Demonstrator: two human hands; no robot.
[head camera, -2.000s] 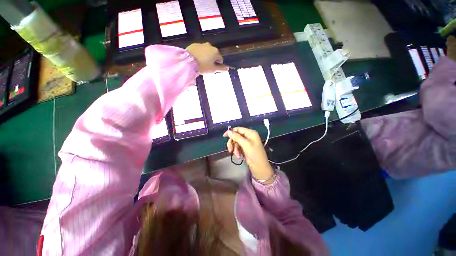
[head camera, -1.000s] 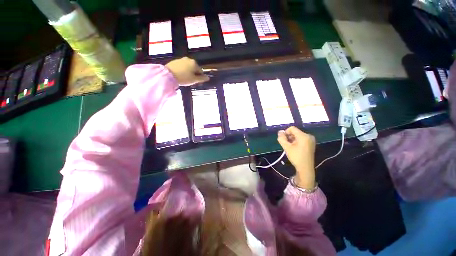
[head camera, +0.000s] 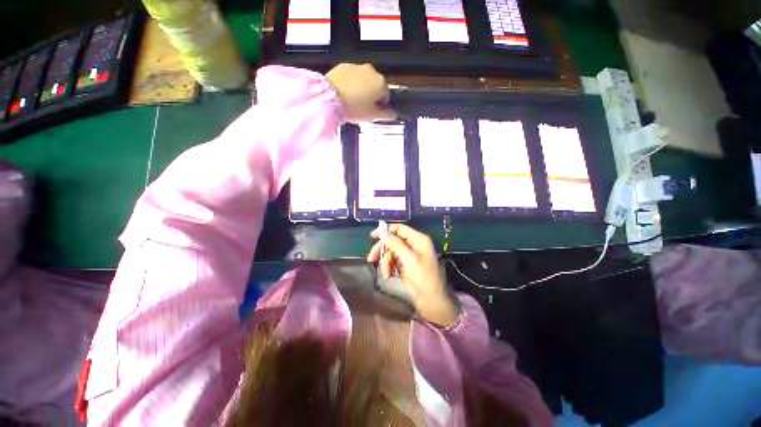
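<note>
Five lit smartphones stand side by side in the black front tray (head camera: 467, 217). My right hand (head camera: 410, 265) pinches a white cable plug (head camera: 383, 235) at the lower end of the second phone from the left (head camera: 381, 171). Whether the plug is fully seated cannot be told. My left hand (head camera: 363, 93) is curled at the top of the same phone. A small light tip shows by its fingers, but what it holds is unclear. My left sleeve partly covers the leftmost phone (head camera: 320, 188). A thin dark lead with a yellow part (head camera: 446, 238) lies below the middle phone.
A rear tray (head camera: 417, 60) holds several lit phones with red bands. A white power strip (head camera: 619, 113) with plugs stands right, its white lead (head camera: 534, 286) hanging along the front edge. A wrapped post (head camera: 200, 42), a wooden board (head camera: 158, 71) and another tray (head camera: 62, 87) are left.
My right hand has moved left from below the right-hand phones to the second phone, now with a white plug in its fingers. My left hand stays near the phone tops. The camera view has shifted.
</note>
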